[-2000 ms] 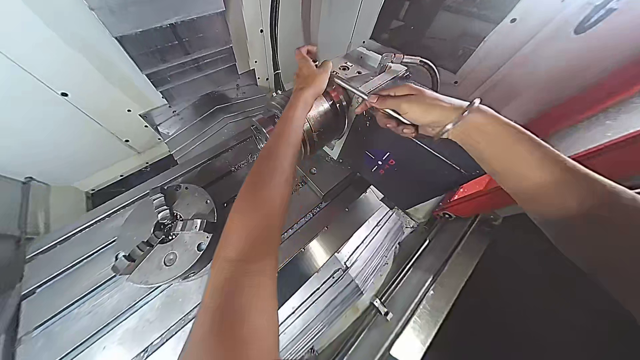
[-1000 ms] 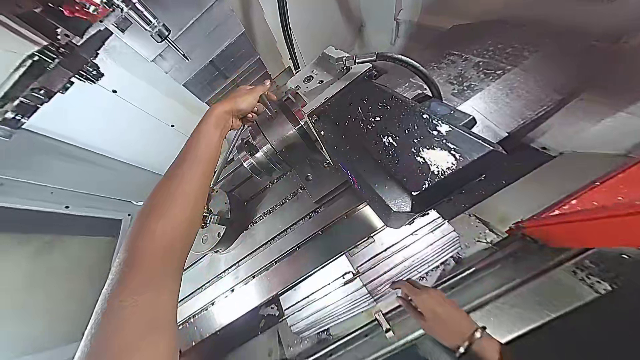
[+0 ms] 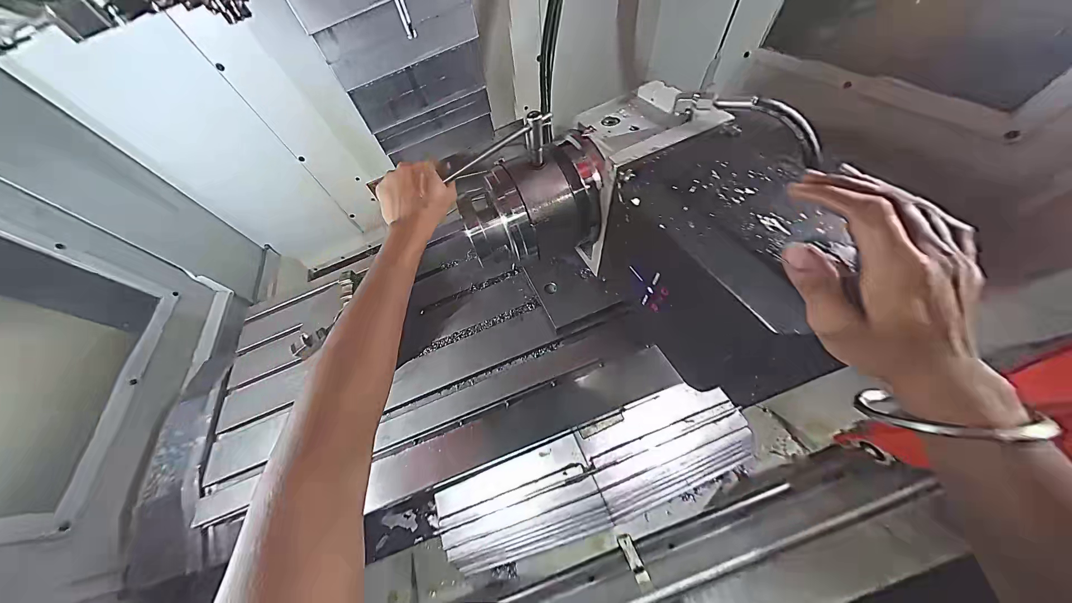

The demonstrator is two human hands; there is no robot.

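My left hand (image 3: 416, 194) is closed around the end of a thin metal T-handle bar (image 3: 490, 155). The bar runs through the upright head of a chuck key (image 3: 535, 138), whose lower end meets the top of a metal chuck (image 3: 548, 188). The chuck lies with its axis sideways on a rotary unit with a bracket (image 3: 641, 138). My right hand (image 3: 896, 276), a metal bangle at its wrist, is raised to the right of the chuck with fingers spread, holding nothing. My left forearm hides part of the machine bed.
Below the chuck lies a slotted machine table (image 3: 469, 368) with metal chips in its slots. Ribbed way covers (image 3: 586, 477) sit in front. A dark housing (image 3: 720, 243) strewn with chips stands at right, with a curved hose (image 3: 787, 117) above. A red part (image 3: 1043, 394) is at the right edge.
My right hand, low at the front one second ago, is now raised at the right. Two seconds ago it was on a rod at the chuck. The view has shifted strongly.
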